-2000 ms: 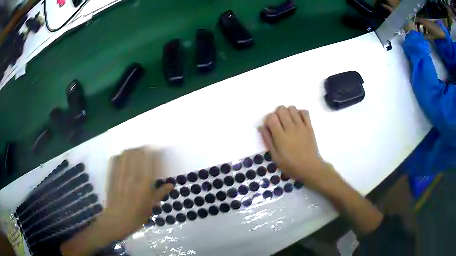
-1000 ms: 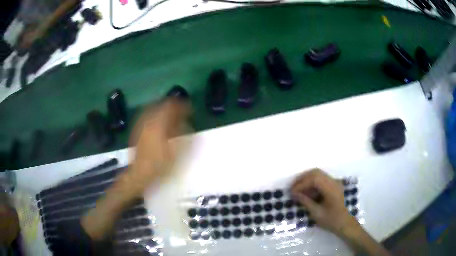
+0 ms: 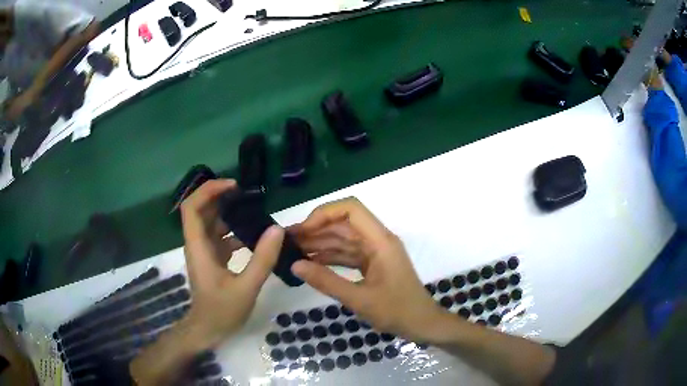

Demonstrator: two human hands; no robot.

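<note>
A black device housing is held tilted above the front edge of the green belt. My left hand grips it between thumb and fingers. My right hand touches its lower right end with thumb and fingers; whether a round pad is between them is hidden. The sheet of round black pads lies on the white bench, partly under my right forearm. A second stack of dark pad strips lies at the left, partly behind my left forearm.
Several black housings stand on the green belt, including one beyond my hands. A squarish black case lies on the white bench. A metal upright and a person's blue sleeve are at right. Cables lie on the far bench.
My left hand has come back from the belt with a housing in it. My right hand has left the pad sheet and moved up to the housing. The camera view has shifted.
</note>
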